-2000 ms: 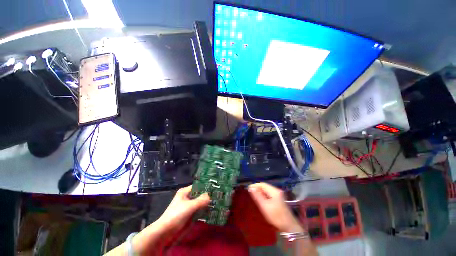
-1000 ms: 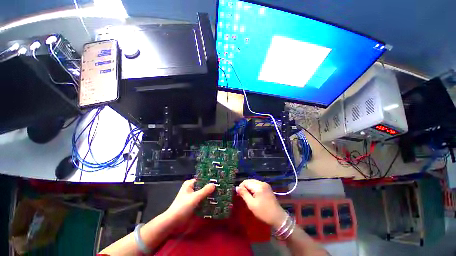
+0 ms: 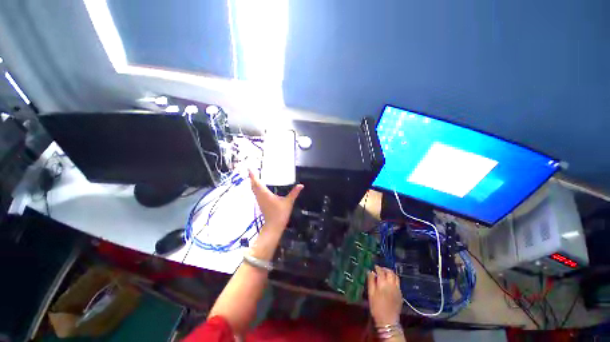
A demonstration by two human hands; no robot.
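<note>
A green PCB panel [image 3: 353,266] lies tilted at the front of the dark equipment on the desk. My right hand [image 3: 384,290] is at its right edge, fingers bent around the white cable's end or the board edge; which one is hard to tell. My left hand [image 3: 273,204] is raised and empty, thumb and fingers apart, just below the bright phone [image 3: 279,157]. The phone stands against the black computer case [image 3: 331,147], its screen washed out by glare. A white cable [image 3: 439,267] loops down from the monitor to near my right hand.
A lit blue monitor [image 3: 461,163] stands behind, and a grey power supply [image 3: 545,234] with red digits stands right. A dark monitor [image 3: 127,148] stands left. Blue cables [image 3: 221,217] and a black mouse [image 3: 170,242] lie on the white desk. A cardboard box [image 3: 93,304] is below left.
My left hand has let go of the PCB panel and moved up and left to the phone. The view has swung up and left. The red tray has left the picture.
</note>
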